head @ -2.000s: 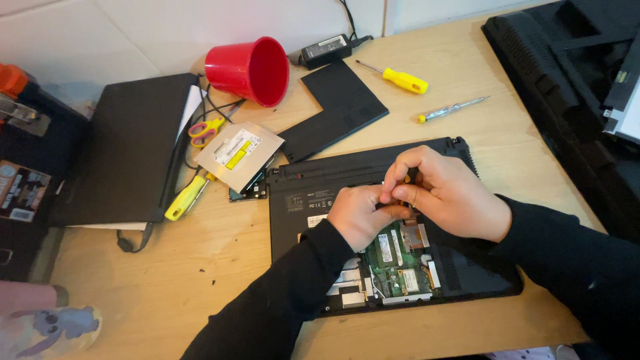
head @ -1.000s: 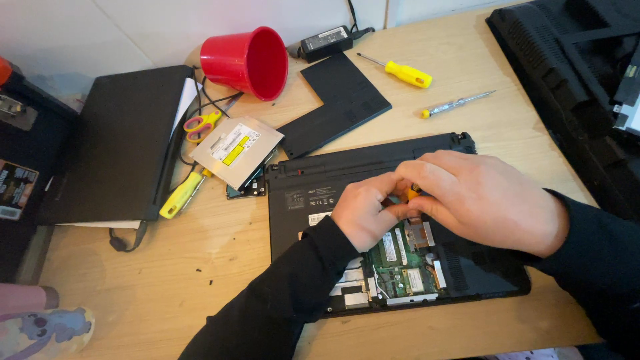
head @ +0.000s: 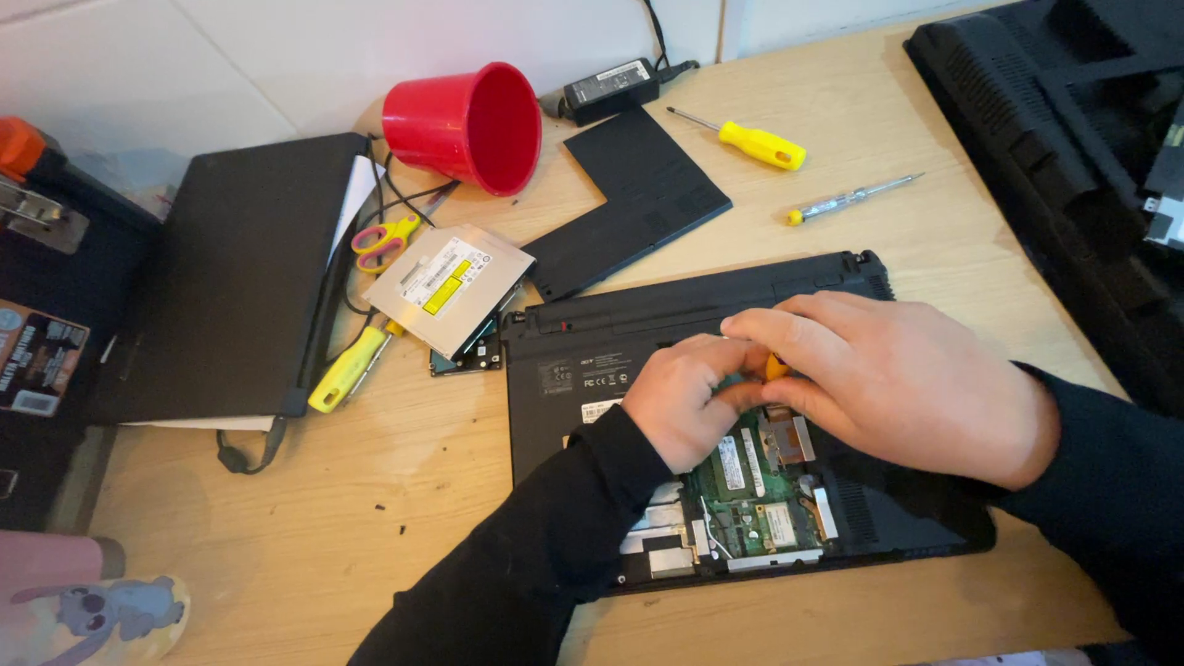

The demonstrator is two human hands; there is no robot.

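Note:
An Acer laptop (head: 573, 370) lies underside up, its bay uncovered so that the green circuit board (head: 740, 490) shows. Over the upper part of that bay my right hand (head: 869, 379) grips a small yellow tool handle (head: 775, 367), whose lower end is hidden by the fingers. My left hand (head: 689, 398) is right beside it, fingers bent down at the board; whether they pinch something cannot be seen. Behind the laptop lies its L-shaped black cover panel (head: 647, 194). An optical drive (head: 449, 287) rests partly on a hard drive (head: 472, 356) at the laptop's left corner.
Behind are a red plastic cup (head: 444, 125) on its side, a power adapter (head: 610, 91), a yellow screwdriver (head: 763, 146) and a clear-handled screwdriver (head: 846, 201). Left are scissors (head: 384, 242), another yellow-handled screwdriver (head: 350, 370) and a closed black laptop (head: 231, 277). A large black casing (head: 1027, 166) stands right.
My right hand has turned from a raised pinch to lying flatter over the bay, back of the hand up. My left hand has stayed close beside it.

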